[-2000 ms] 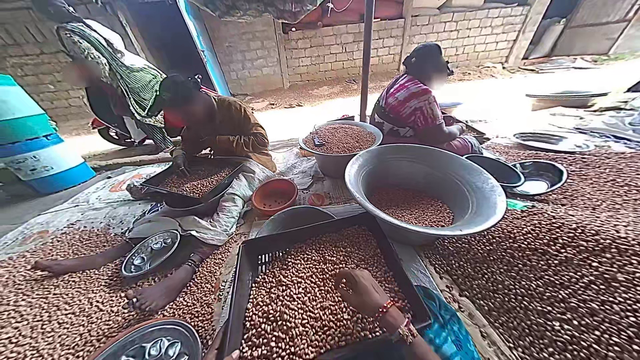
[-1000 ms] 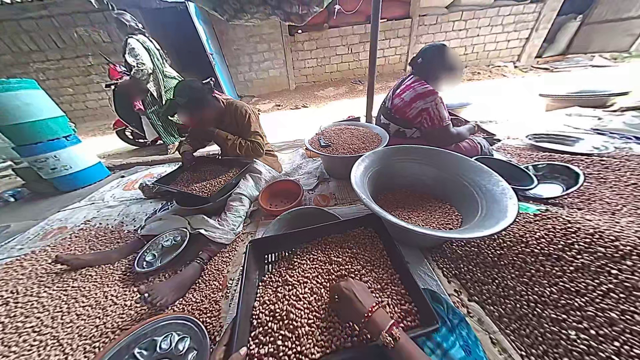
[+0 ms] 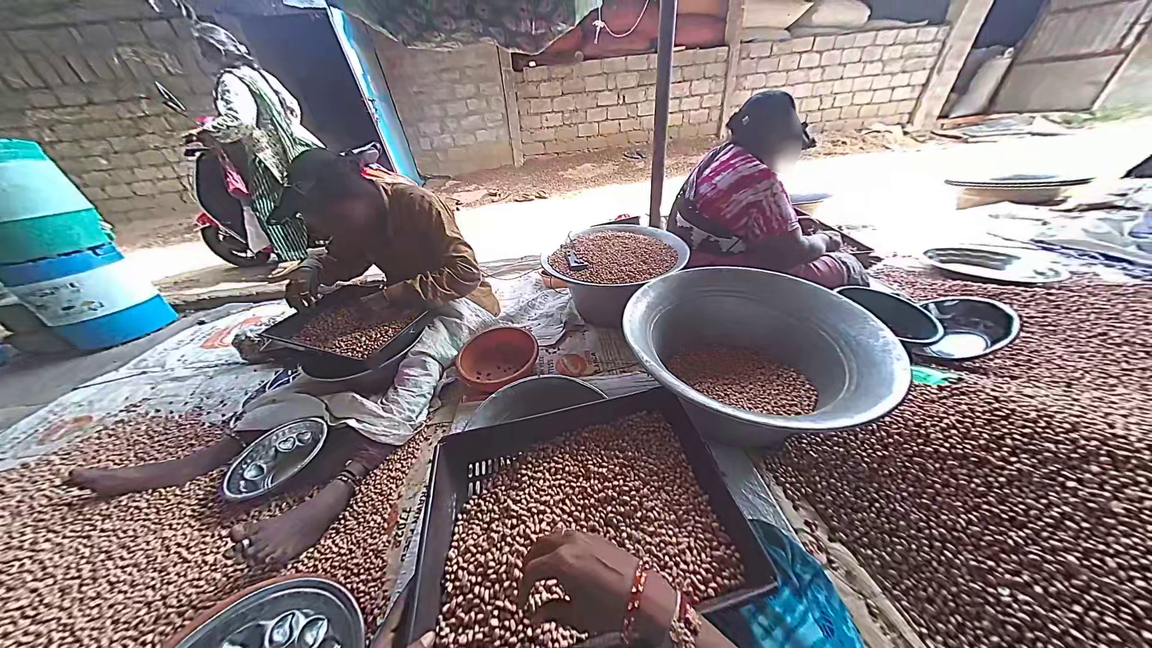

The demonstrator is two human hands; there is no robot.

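A black plastic crate (image 3: 733,504) with slotted sides, filled with small brown nuts or seeds (image 3: 585,477), stands in front of me. My right hand (image 3: 585,580), with red bangles at the wrist, rests among them with fingers curled down; whether it grips any is hidden. Only fingertips of my left hand (image 3: 421,641) show, by the crate's near left edge. Behind the crate at the right is a wide metal basin (image 3: 765,301) with more of the nuts or seeds. A round metal vessel (image 3: 535,399) lies partly behind the crate.
Nuts or seeds cover the ground on both sides. A seated person (image 3: 396,234) works over a tray at the left; another person (image 3: 738,198) sits beyond the basin. An orange bowl (image 3: 498,355), a full metal tub (image 3: 612,292), a pole (image 3: 663,108) and metal plates (image 3: 274,457) stand around.
My right hand has moved from the right part of the crate toward its near side. The person at the left has bent lower over the tray.
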